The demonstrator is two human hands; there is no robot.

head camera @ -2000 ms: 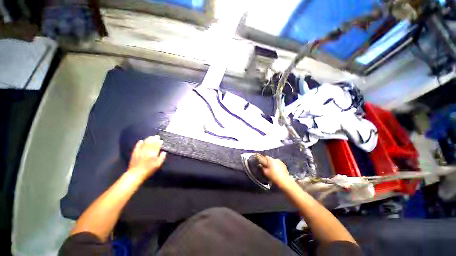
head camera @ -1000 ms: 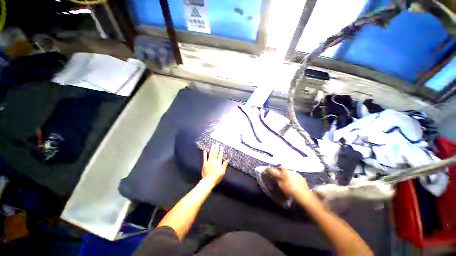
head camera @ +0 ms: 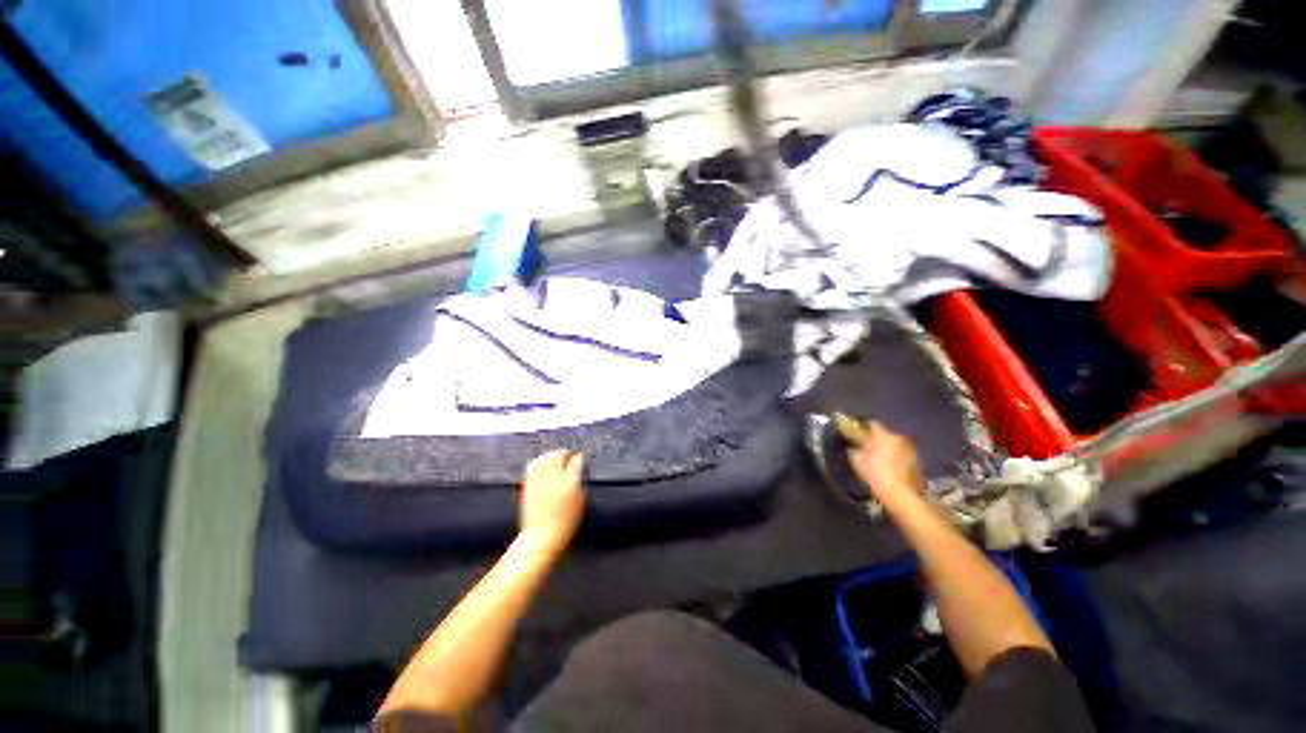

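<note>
A white garment with dark stripes (head camera: 523, 358) lies on the dark padded board (head camera: 344, 523). A speckled dark-grey band (head camera: 444, 458) runs along its near edge. My left hand (head camera: 553, 490) is at the band's near edge, fingers bent down on it; the fingertips are partly hidden, so I cannot tell whether it pinches the cloth. My right hand (head camera: 881, 455) holds the steam iron (head camera: 831, 455) by its handle, right of the padded board and off the garment. The iron is small and partly covered by the hand.
A crumpled white-and-black garment pile (head camera: 931, 215) lies at the back right. Red baskets (head camera: 1010, 375) with dark cloth stand at the right. A pale wrapped hose (head camera: 1196, 408) runs right from near the iron. A blue-and-white bar (head camera: 501, 254) lies at the back. A pale ledge (head camera: 215, 501) borders the left.
The iron has moved right, off the grey band. My left hand has shifted right along the band. The view has turned right, and the band's right part now shows uncovered.
</note>
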